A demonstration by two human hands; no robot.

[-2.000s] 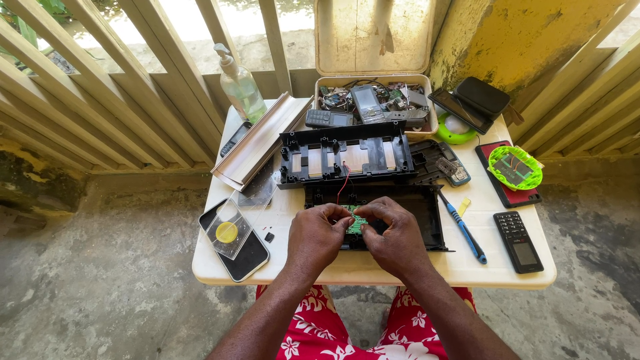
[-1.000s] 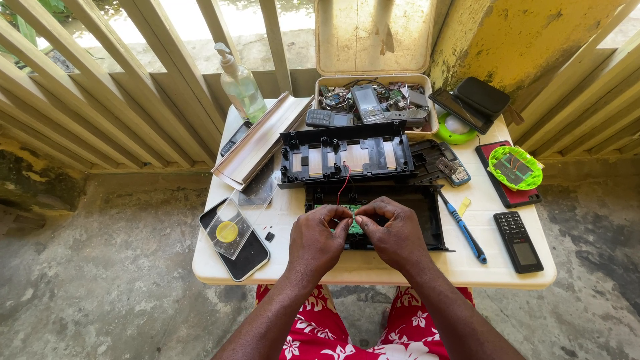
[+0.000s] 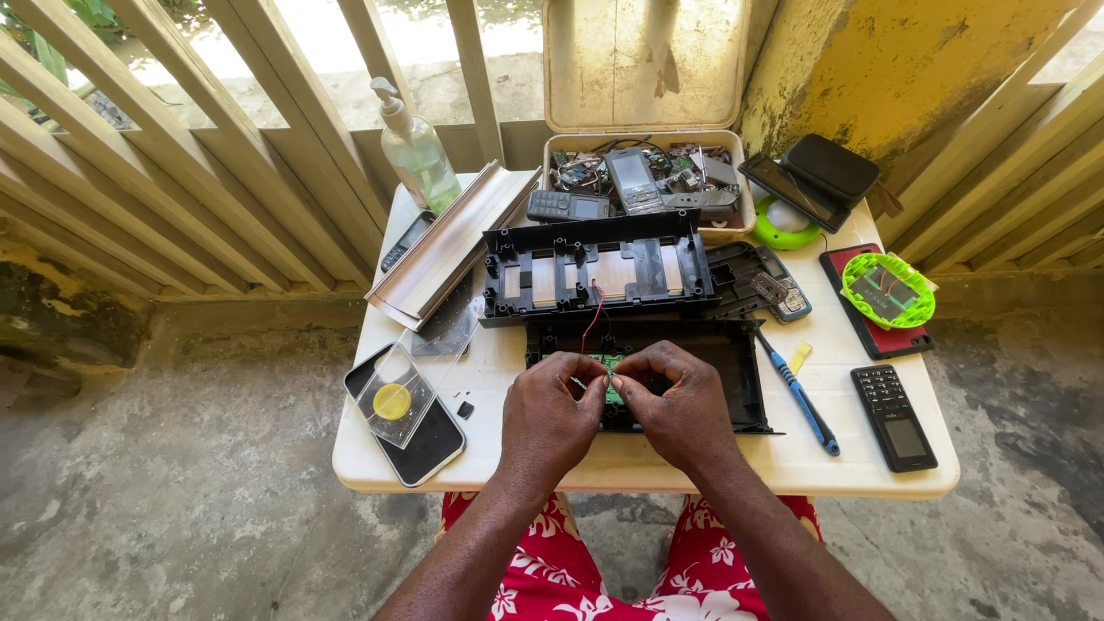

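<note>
My left hand (image 3: 559,410) and my right hand (image 3: 677,401) meet at their fingertips over a green circuit board (image 3: 613,392), which lies in a black plastic housing (image 3: 707,354). Thumb and forefinger are pinched on each hand, on something too small to make out; it may be a wire end or the board's edge. A thin red wire (image 3: 592,323) runs from near the fingers up to a second black plastic frame (image 3: 595,274), which rests behind the housing. My fingers hide much of the board.
On the white table (image 3: 828,470) a blue-handled tool (image 3: 806,404) and a keypad phone (image 3: 893,418) lie right. At left are a smartphone (image 3: 423,457), a clear plastic plate (image 3: 423,414) and a metallic panel (image 3: 453,246). A pump bottle (image 3: 420,159) and a box of phone parts (image 3: 733,142) stand behind.
My hands have shifted slightly over the circuit board, their fingertips staying close together. The housing and the things around it have not moved.
</note>
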